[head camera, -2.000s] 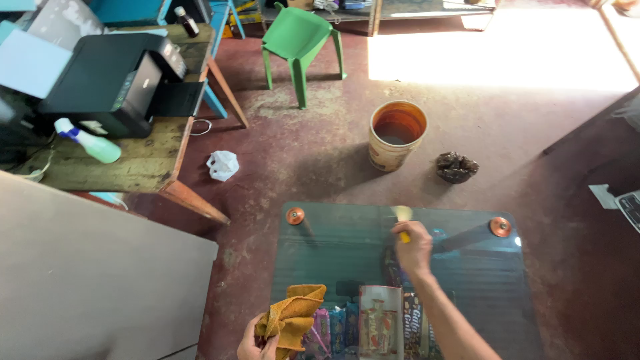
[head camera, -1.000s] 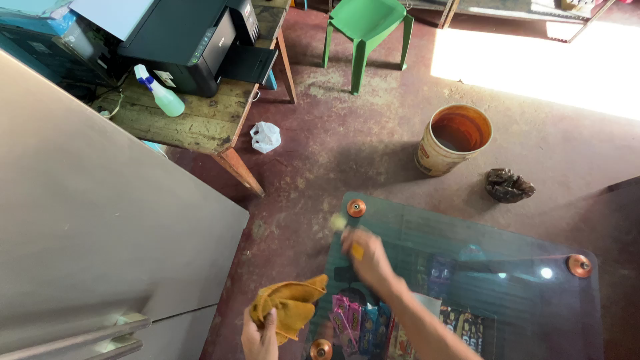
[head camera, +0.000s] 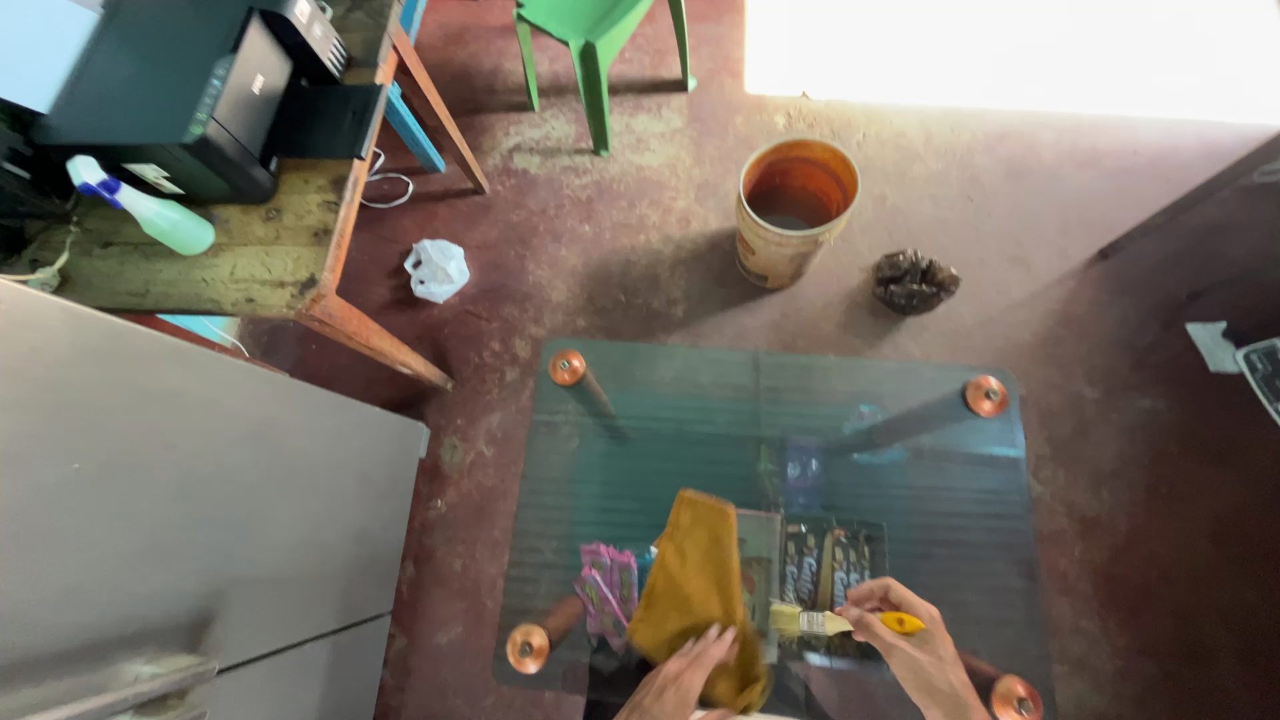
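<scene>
My left hand (head camera: 690, 675) lies on a mustard-yellow cloth (head camera: 693, 575) spread over the near middle of the glass tabletop (head camera: 660, 430). My right hand (head camera: 915, 645) grips a flat paintbrush (head camera: 825, 621) by its yellow-ended handle, its pale bristles pointing left toward the cloth. Through or on the glass show pink wrapped packets (head camera: 608, 590) left of the cloth and a box of dark wrapped bars (head camera: 830, 560) beyond the brush. Copper-coloured round caps sit at the table's corners, one of them (head camera: 567, 367) at the far left.
Beyond the table stand a bucket (head camera: 795, 215) and a dark crumpled bag (head camera: 914, 281). A white plastic bag (head camera: 437, 270) lies on the floor. At left are a wooden desk (head camera: 270, 255) with a printer (head camera: 170, 95) and spray bottle (head camera: 150, 210), and a grey refrigerator (head camera: 200, 480). A green chair (head camera: 590, 60) stands behind.
The brush in my right hand has moved from the table's far left corner to its near side. My left hand has brought the cloth from the left edge onto the glass.
</scene>
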